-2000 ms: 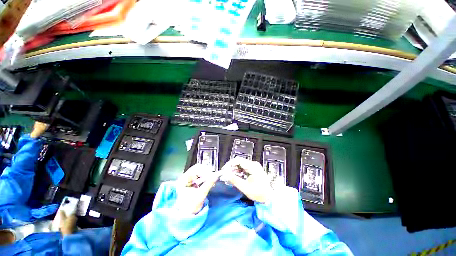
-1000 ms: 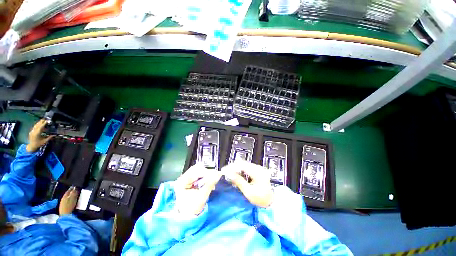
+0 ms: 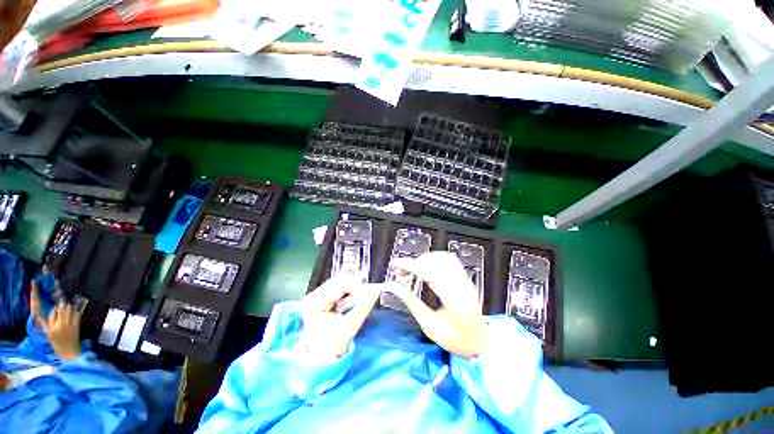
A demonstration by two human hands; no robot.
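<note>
A black foam tray lies in front of me with four phone units in its pockets. My right hand is over the second phone unit from the left, its fingers bent near the unit's upper part. My left hand is at the lower end of the leftmost phone unit, its fingertips close to my right hand's. Something small and reddish shows at my right fingertips, too small to name. Whether either hand grips a piece cannot be told.
Two clear blister trays stand behind the foam tray. Another foam tray with four phone units lies left, near a blue piece. A neighbour's hand is at far left. A dark stack and a slanted white post are at right.
My right hand has risen and opened out over the second phone unit, away from my left fingertips. My left hand has barely moved. The neighbour's hands have shifted.
</note>
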